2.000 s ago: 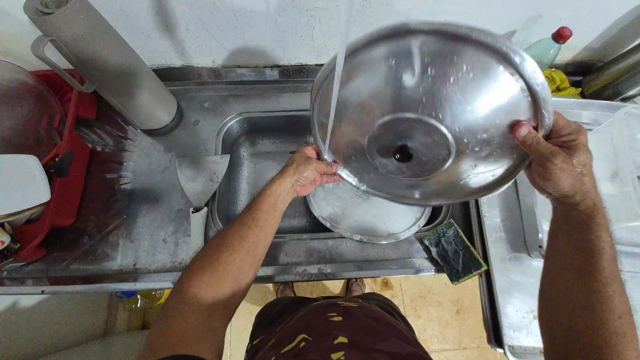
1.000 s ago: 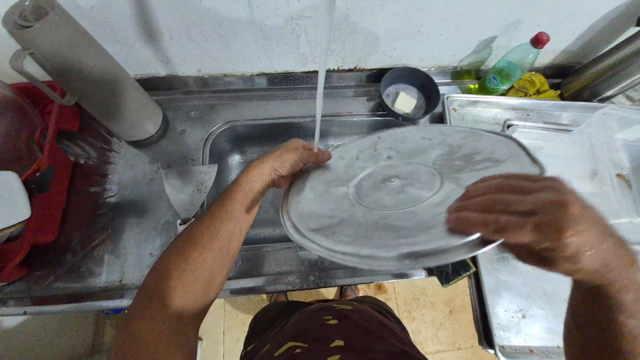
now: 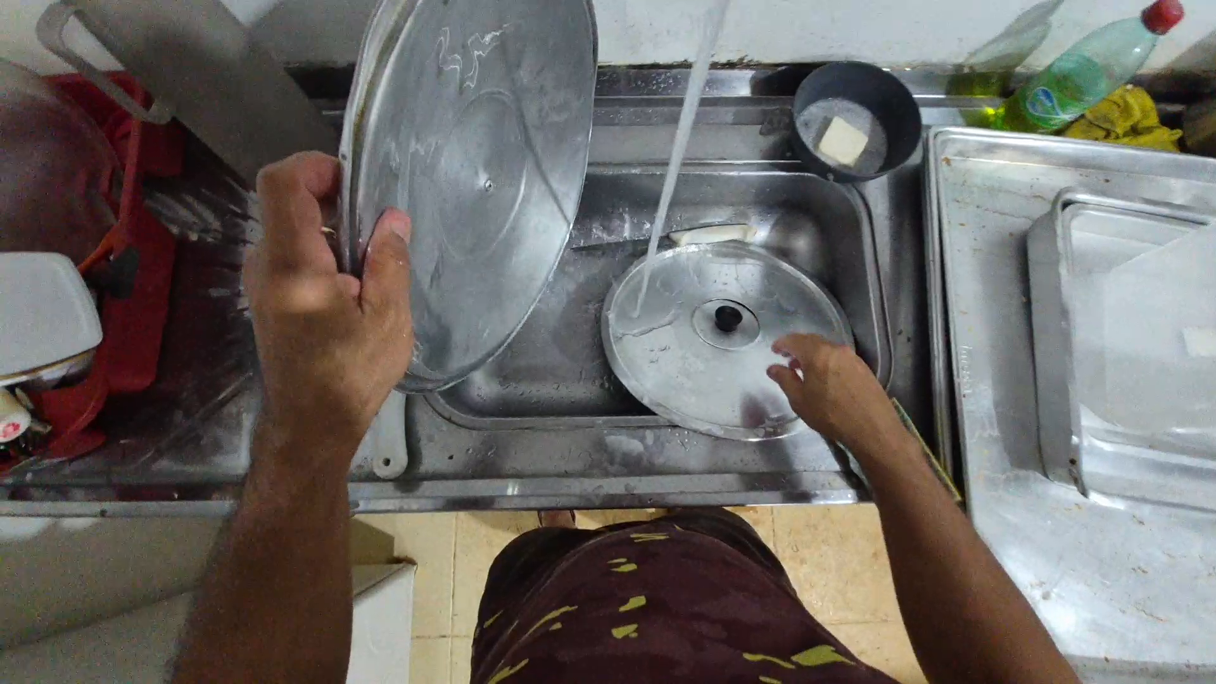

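Observation:
My left hand [image 3: 328, 294] grips the rim of a large round metal lid [image 3: 494, 180], held tilted nearly on edge over the left part of the sink. A second round metal lid [image 3: 665, 366] with a black knob lies in the steel sink [image 3: 546, 351], its knob up. Over its lower right part is my right hand [image 3: 817, 380], fingers apart and holding nothing; whether it touches the lid I cannot tell. A stream of water [image 3: 679, 142] falls onto this lid's left side. Behind it in the sink lies a knife with a pale handle [image 3: 712, 234].
At the back right stand a dark bowl [image 3: 860, 114] holding a pale block, a green plastic bottle [image 3: 1083, 76] and a yellow cloth [image 3: 1126, 119]. Metal trays [image 3: 988, 380] lie at right. A red dish rack [image 3: 142, 304] and a grey jug [image 3: 223, 85] stand at left.
The large lid has moved left and tilted up in my left hand. My right hand has let go of it and moved down over the lid in the sink.

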